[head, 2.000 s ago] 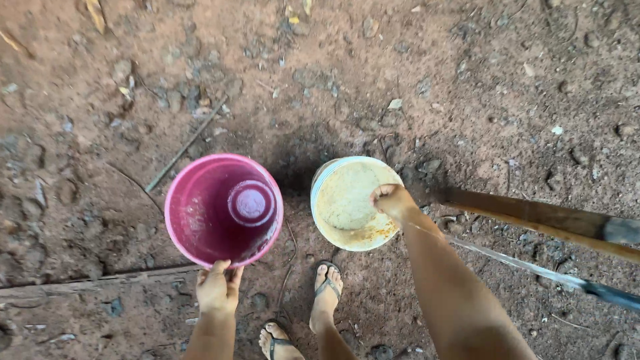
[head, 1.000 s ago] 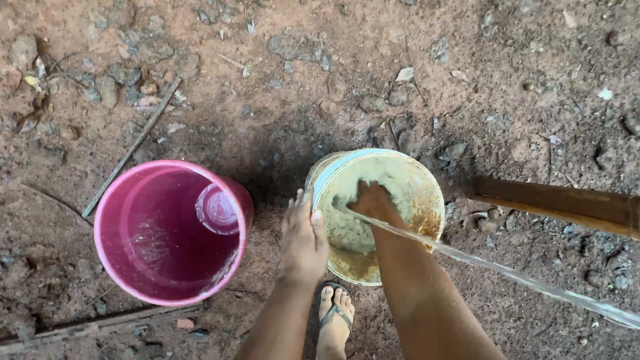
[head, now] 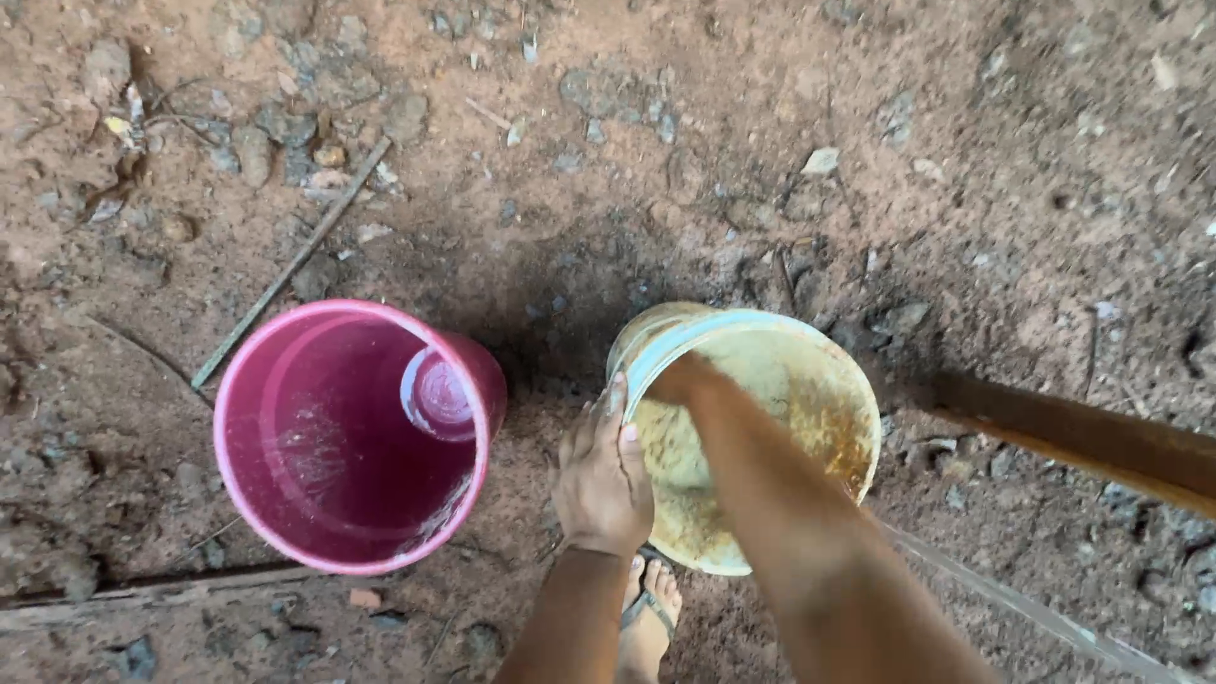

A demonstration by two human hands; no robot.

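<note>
My left hand (head: 605, 475) presses against the left side of a stained, cream-coloured plastic bucket (head: 860, 380), with its fingers along the rim. My right hand (head: 676, 378) reaches down inside that bucket near its left inner wall; its fingers are hidden or blurred. Yellowish-brown stains mark the inside wall. To the left stands a pink plastic bucket (head: 351, 560), its mouth facing up, with a pale round patch in it. Neither hand touches the pink bucket. A stream of water (head: 1035, 608) runs at the lower right, toward the cream bucket.
The ground is reddish bare earth with stones and leaves. A wooden post (head: 1073, 432) rises at the right. A thin stick (head: 294, 261) lies behind the pink bucket, and a long wooden strip (head: 152, 594) at the lower left. My sandalled foot (head: 651, 608) is below the cream bucket.
My left hand, on the pink bucket's rim two seconds ago, is now against the cream bucket. Inside the cream bucket, my right hand has moved left since a second ago.
</note>
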